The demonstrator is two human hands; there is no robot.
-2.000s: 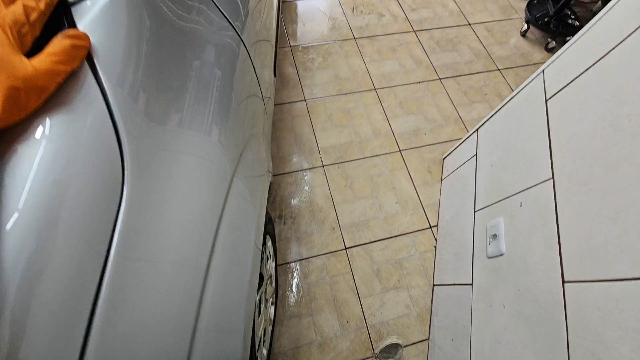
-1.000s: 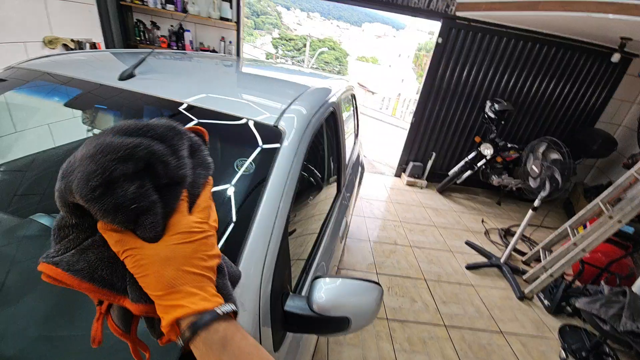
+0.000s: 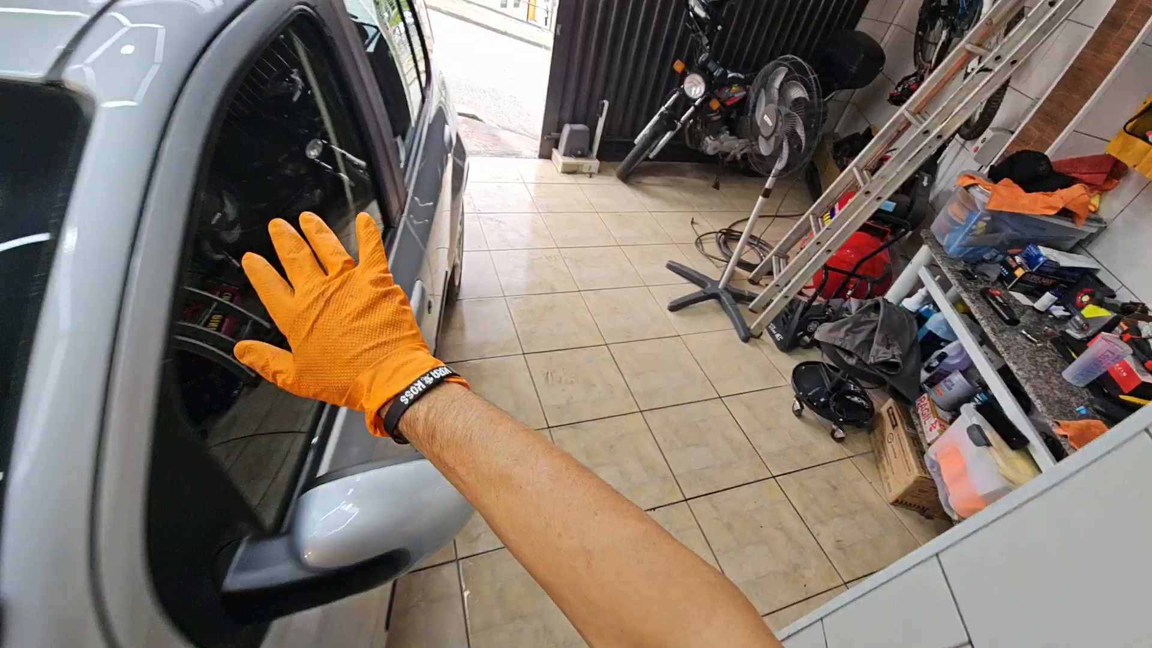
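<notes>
My right hand point(image 3: 333, 324), in an orange textured glove with a black wristband, is spread in front of the front side window point(image 3: 270, 234) of a silver car. Its fingers are apart and it holds nothing. Whether the fingertips touch the glass cannot be told. Below the hand is the side mirror point(image 3: 378, 517), with its silver cover partly behind my forearm. The car door point(image 3: 346, 450) continues under the window. My left hand is out of view.
A pedestal fan point(image 3: 783, 117), a motorcycle point(image 3: 693, 90) and a leaning ladder point(image 3: 900, 171) stand farther back. To the right are a wheeled stool base point(image 3: 832, 396), a cardboard box point(image 3: 903, 459) and a cluttered stone shelf point(image 3: 1035, 346). A tiled wall point(image 3: 1017, 558) edges the lower right.
One second ago a gloved hand with a wristband held a dark cloth in front of the windshield; now my right hand is bare of cloth beside the side window. The view has swung toward the car's side.
</notes>
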